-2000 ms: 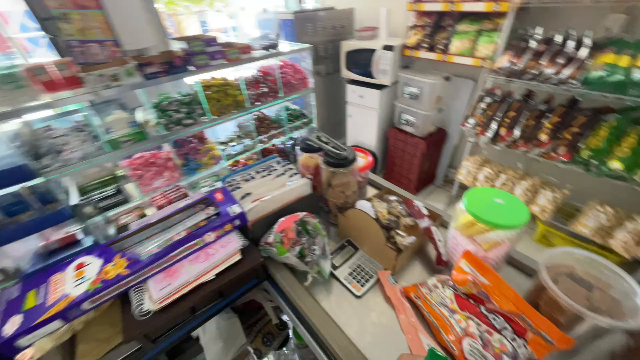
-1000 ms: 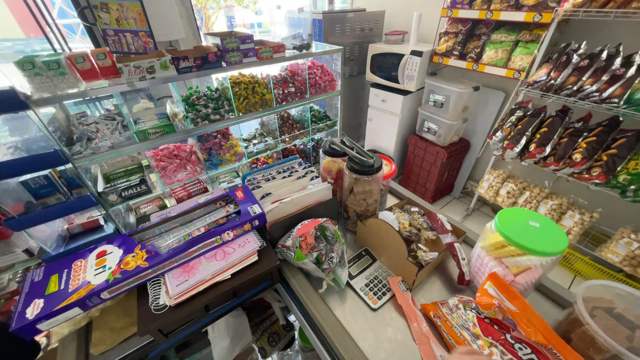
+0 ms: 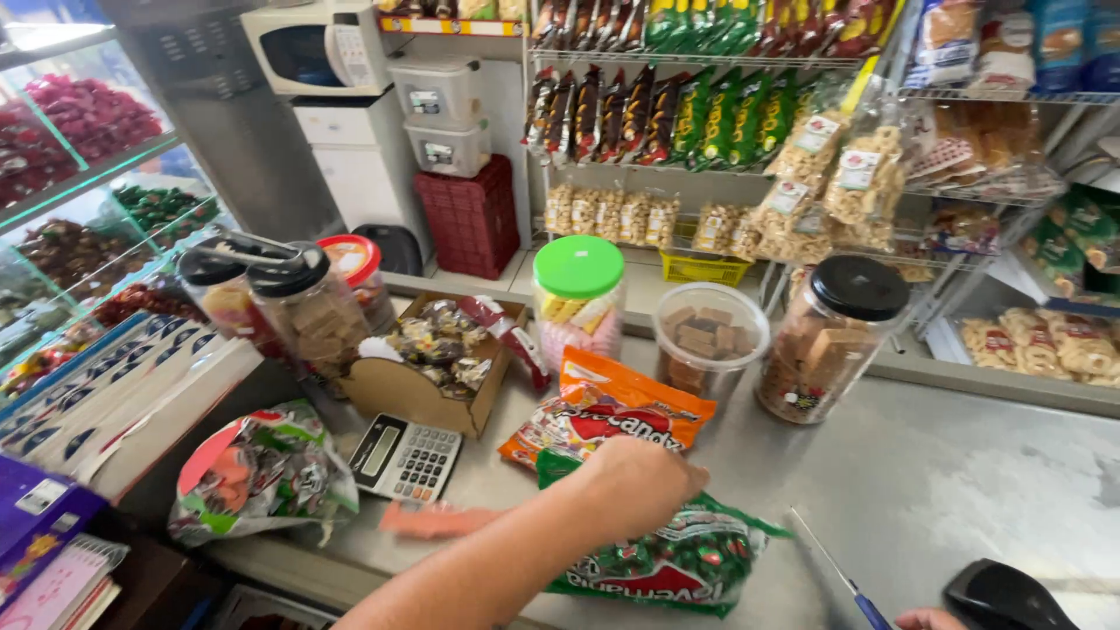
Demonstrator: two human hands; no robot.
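My left hand (image 3: 643, 486) reaches in from the bottom, its fingers closed at the top of a green plastic bag of wrapped candies (image 3: 674, 560). Just beyond that hand, an orange candy bag (image 3: 612, 407) lies on the metal counter. At the bottom edge, only a small part of my right hand (image 3: 929, 619) shows, close to a thin metal tool with a blue handle (image 3: 866, 608); its grip is cut off by the frame. A calculator (image 3: 407, 459) and an opened bag of candies (image 3: 262, 477) lie to the left. A pinkish-orange wrapper strip (image 3: 437, 521) is beside my left forearm.
Along the counter's far side stand a cardboard candy box (image 3: 429, 385), a green-lidded jar (image 3: 579, 297), an open-topped tub (image 3: 710, 337) and a black-lidded jar (image 3: 831, 341). A black rounded object (image 3: 1006, 599) sits at lower right. Snack racks (image 3: 665, 162) stand behind.
The view has swung right. My left hand and forearm now reach over the counter, and the green bag is in full view. The blue-handled tool and part of my right hand have come into view.
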